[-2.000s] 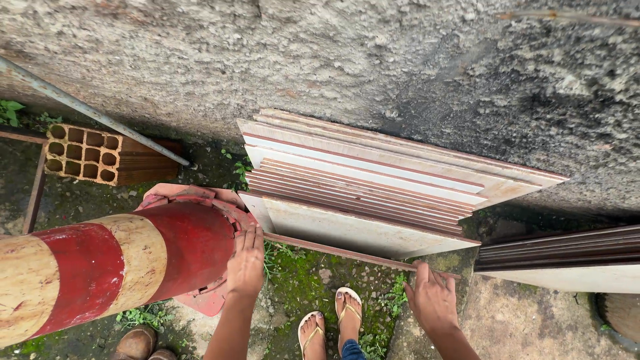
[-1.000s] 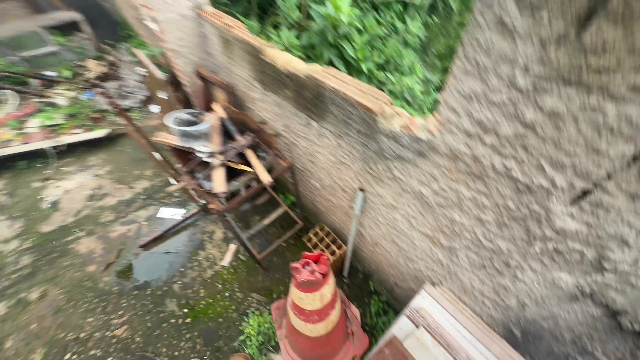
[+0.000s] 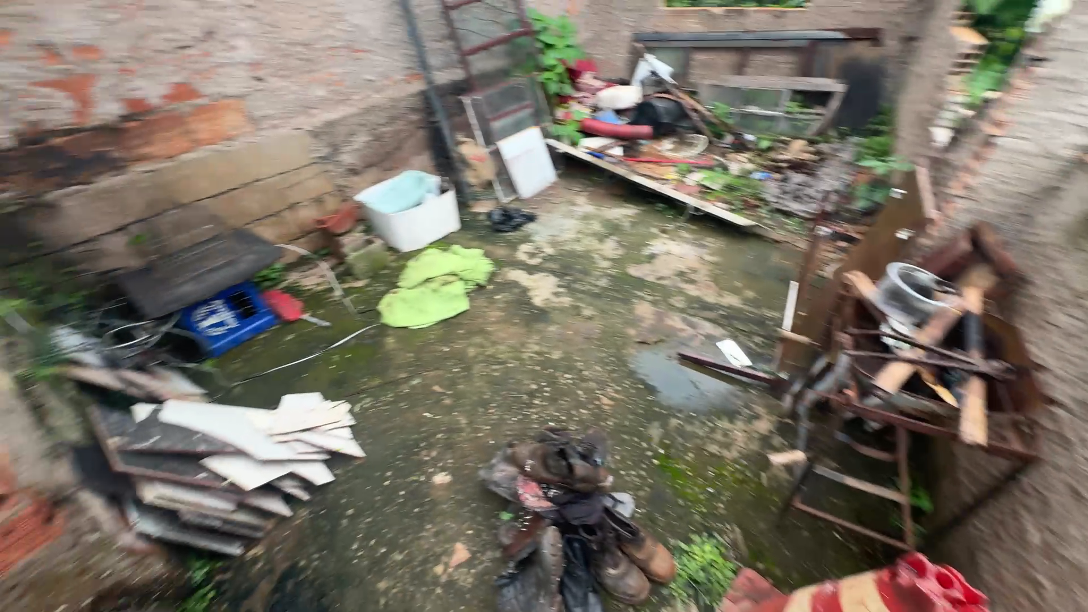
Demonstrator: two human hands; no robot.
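Note:
Neither of my hands shows in the head view, so what they hold or touch is hidden. At the bottom right, the top of a red and cream striped traffic cone [image 3: 875,591] leans into view. Left of it, a pile of worn boots and shoes [image 3: 578,518] lies on the mossy concrete floor. A stack of broken tile pieces [image 3: 246,459] rests at the lower left. Farther back, a lime-green cloth [image 3: 435,285] is spread on the floor near a white tub [image 3: 412,212] with a pale blue item inside.
A rusty metal frame [image 3: 901,501] loaded with wood scraps and a clear plastic basin [image 3: 909,293] stands against the right wall. A blue crate [image 3: 228,319] lies at the left under a dark board [image 3: 200,268]. Debris lies behind a long pale board [image 3: 654,185]; a shallow puddle [image 3: 684,378] is mid-right.
Two seconds ago both my hands were at a stack of tiles or panels by the wall; now they are out of view. The view has swung up and left across the yard.

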